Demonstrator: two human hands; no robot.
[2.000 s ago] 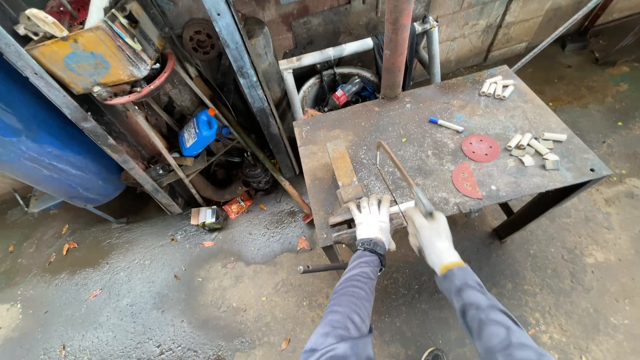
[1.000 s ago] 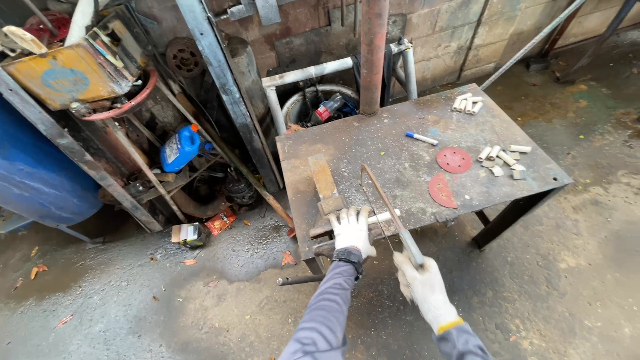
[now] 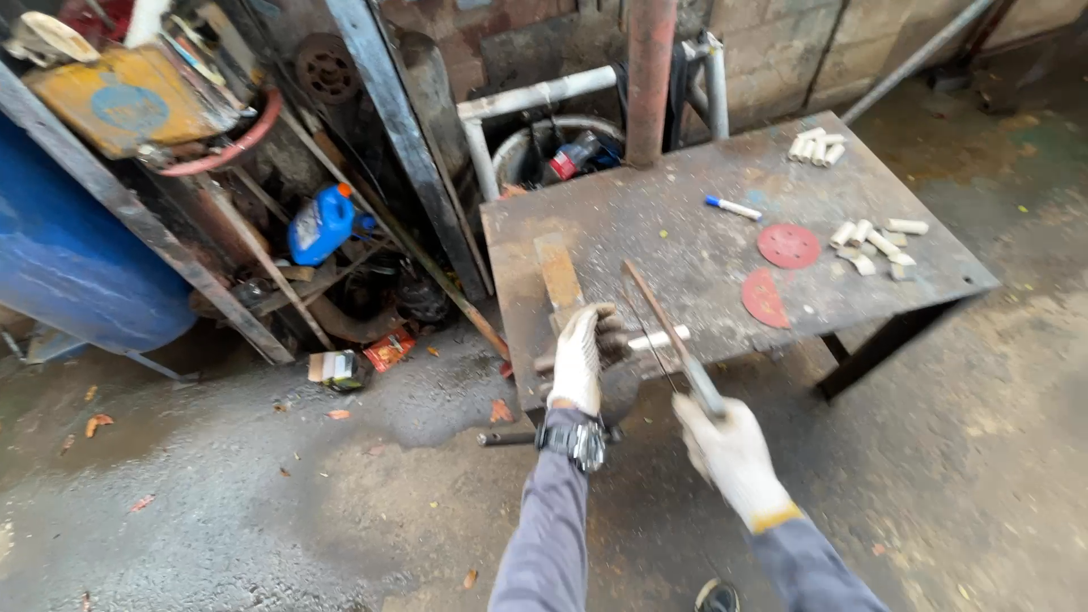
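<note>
My right hand (image 3: 731, 450), in a white glove, grips the handle of a hacksaw (image 3: 667, 327), whose blade crosses a white pipe (image 3: 659, 338) near the table's front edge. My gloved left hand (image 3: 580, 357) rests at the vise (image 3: 614, 347), at the left end of the pipe; whether its fingers hold the pipe cannot be told. Behind that hand lies a rusty flat metal bar (image 3: 558, 272). Short cut pipe pieces (image 3: 880, 240) lie on the right of the table, with more cut pieces (image 3: 816, 147) at the back corner.
The metal table (image 3: 646, 221) also bears a blue-capped marker (image 3: 733, 207), a red sanding disc (image 3: 788, 246) and a part disc (image 3: 765, 297). A rusty post (image 3: 650, 85) rises at its back edge. Cluttered shelving, a blue jug (image 3: 320, 224) and a blue barrel (image 3: 76, 246) stand left.
My left hand has shifted left, off the nearer part of the pipe, and its fingers look more curled. The hacksaw remains in my right hand across the pipe.
</note>
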